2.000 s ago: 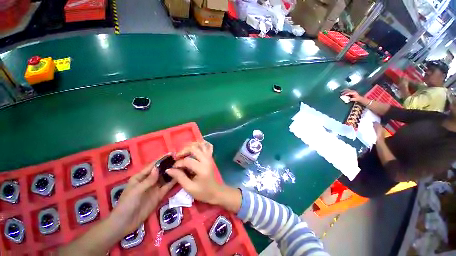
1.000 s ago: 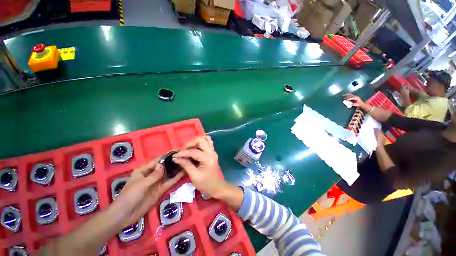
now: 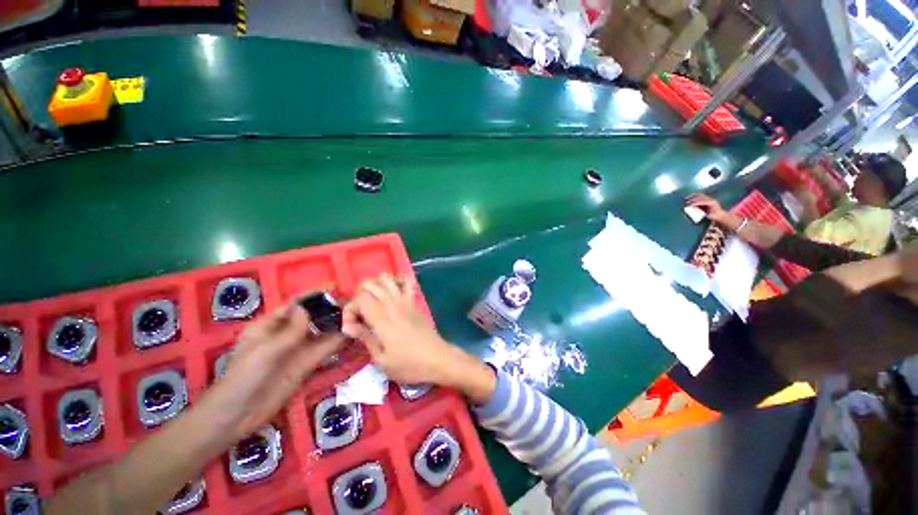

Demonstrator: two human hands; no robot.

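My left hand [image 3: 270, 352] holds a dark watch body [image 3: 322, 312] above the red tray [image 3: 423, 302]. My right hand [image 3: 395, 327] is at the watch's right side, with its fingers bent and fingertips close together; whether they touch the watch is blurred. A white wiping cloth [image 3: 362, 386] shows below my right hand, over the tray. The tray pockets hold several watch bodies, such as one [image 3: 163, 397] with its silver-grey back and dark round centre up.
A solvent bottle [image 3: 500, 305] with its lid flipped open stands right of the tray, beside shiny scraps [image 3: 533, 359]. Single watches [image 3: 369, 179] lie on the green belt [image 3: 272, 201]. White sheets [image 3: 644, 292] lie near a neighbouring worker [image 3: 825, 322]. A yellow emergency stop [image 3: 81, 101] is far left.
The watches on the belt have moved to the right. The held watch has tilted and shifted slightly left and up. My right fingers have come off its face to its right edge.
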